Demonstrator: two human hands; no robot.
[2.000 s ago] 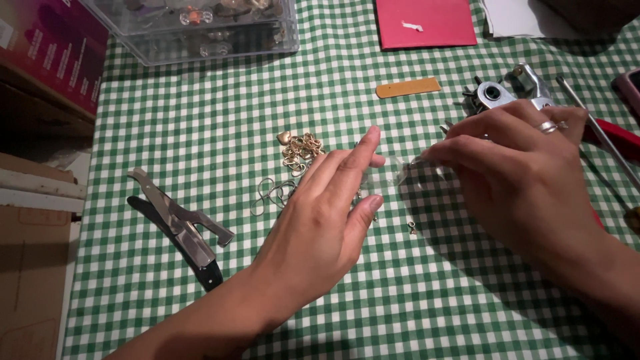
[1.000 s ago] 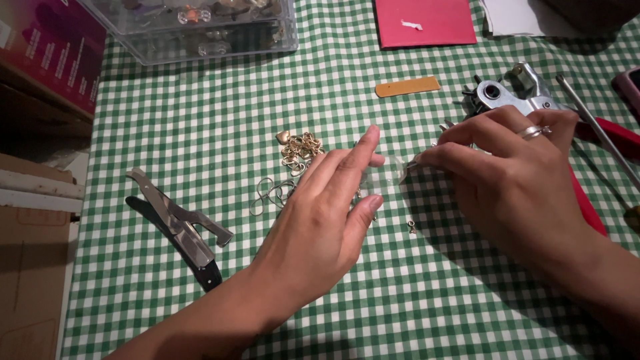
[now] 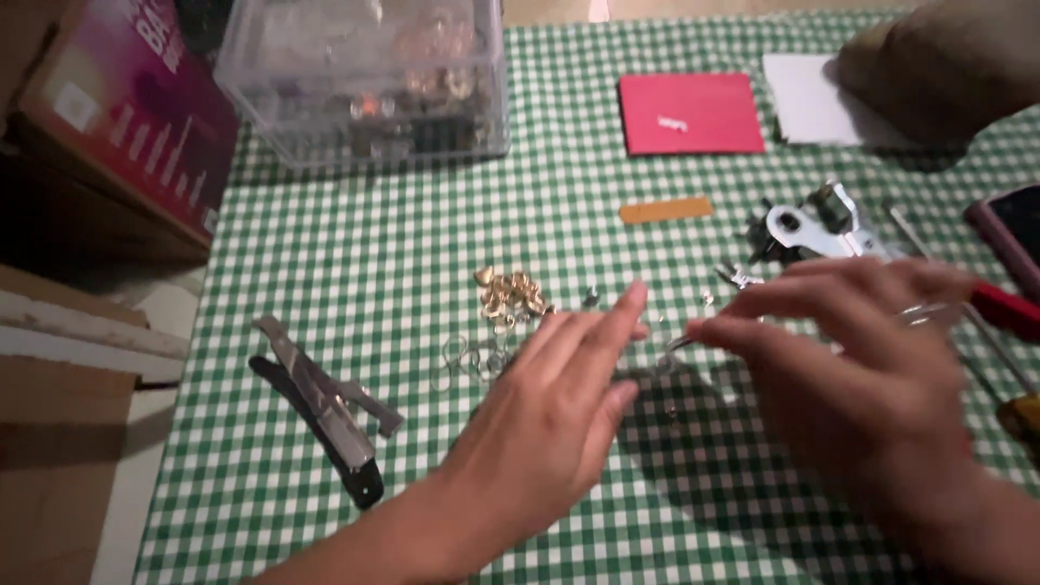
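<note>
My left hand (image 3: pixel 552 398) rests palm down on the green checked cloth (image 3: pixel 455 520), fingers extended, just right of some thin wire rings (image 3: pixel 475 357); whatever its palm covers is hidden. Beyond its knuckles lies a small heap of gold-coloured chain and charms (image 3: pixel 512 294). My right hand (image 3: pixel 845 357) pinches a small, thin metallic piece (image 3: pixel 678 344) between thumb and forefinger, too blurred to name. Tiny clear or metal bits (image 3: pixel 666 366) lie below that pinch, between the hands. Small pliers' jaws (image 3: pixel 738 276) show beyond my right fingers.
A clear plastic box (image 3: pixel 390 150) stands at the back left, near a red card (image 3: pixel 691 114) and white paper (image 3: pixel 812 101). A tan strip (image 3: pixel 666 210), a rotary hole punch (image 3: pixel 821 231), a phone (image 3: pixel 1007 236) and a metal hand tool (image 3: pixel 325 406) lie around. Another person's arm (image 3: pixel 934 73) reaches in.
The view has shifted, showing more of the back of the table. Another person's arm now plainly reaches over the white paper. My left hand stays flat; my right still pinches a small piece.
</note>
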